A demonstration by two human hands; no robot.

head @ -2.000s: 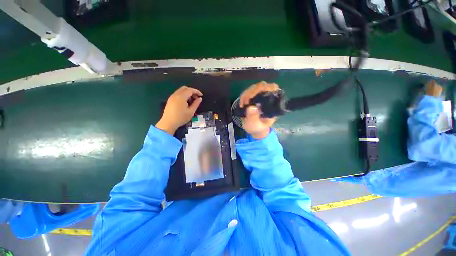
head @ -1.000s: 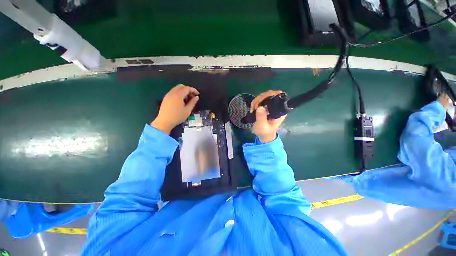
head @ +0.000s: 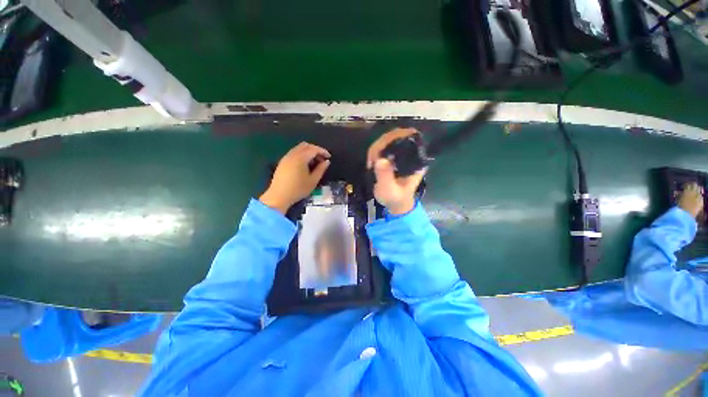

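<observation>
An opened tablet with a shiny silvery battery (head: 327,246) lies in a black fixture tray (head: 283,298) in front of me. Its main board (head: 335,191) is at the far end. My left hand (head: 298,177) rests at the tray's far left corner with fingers curled; whether it holds something small cannot be told. My right hand (head: 396,172) grips the black electric screwdriver (head: 409,155) just right of the board's far end. The screwdriver is blurred and its bit is hidden. The screw dish is mostly hidden behind my right hand.
A blurred cable runs from the screwdriver to the upper right. A black block with a white band (head: 586,233) lies at the right. Trays (head: 516,74) sit on the conveyor beyond the white rail (head: 349,111). A white pole (head: 147,77) stands upper left. Another person's hand (head: 690,200) is far right.
My right hand with the screwdriver has moved left from over the screw dish toward the tray's far end. The left hand stays at the tray's corner. The view has shifted slightly.
</observation>
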